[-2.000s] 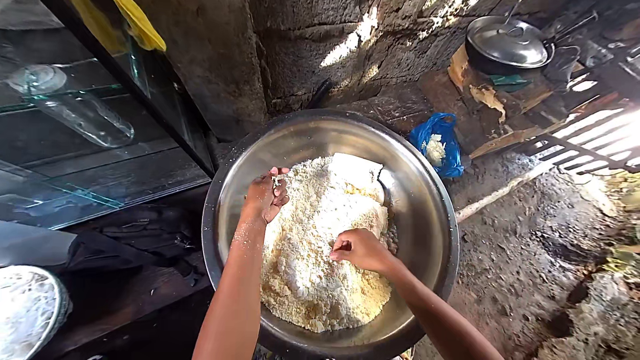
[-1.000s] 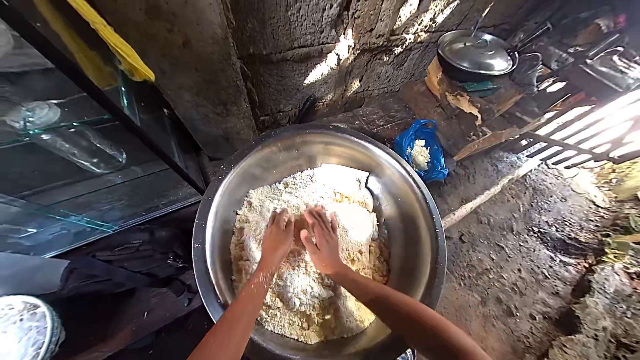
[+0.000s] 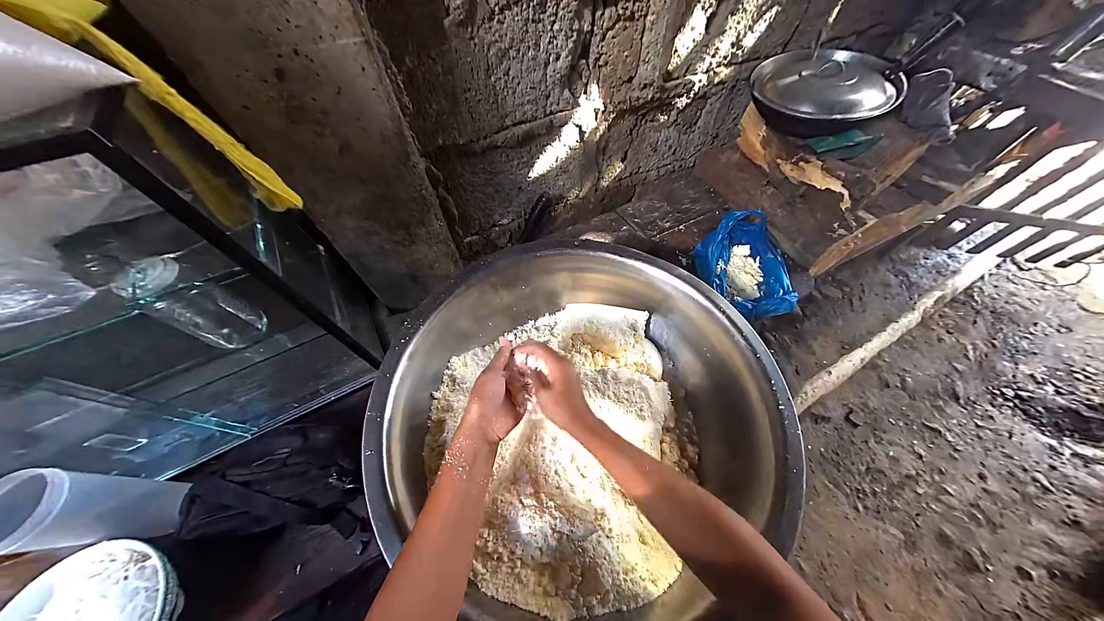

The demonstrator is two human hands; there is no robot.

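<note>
A large stainless steel basin (image 3: 750,379) stands below me with a heap of pale yellow, crumbly floury mixture (image 3: 578,517) in it. Over the upper left part of the heap, my left hand (image 3: 496,397) and my right hand (image 3: 552,384) are cupped together, with some of the white mixture between them. Crumbs cling to my left wrist. A smooth white piece (image 3: 604,319), whose kind I cannot tell, lies at the far edge of the heap, partly covered by crumbs.
A blue plastic bag (image 3: 768,276) holding pale crumbs lies beyond the basin at right. Farther back sits a lidded pan (image 3: 828,86). At left are a glass case (image 3: 190,345), a translucent plastic container (image 3: 112,504) and a white-rimmed tub (image 3: 164,573). A rough wall (image 3: 509,112) rises behind.
My hands were apart two seconds ago, then lay side by side with fingers on the mixture. Now they are cupped together with mixture between them.
</note>
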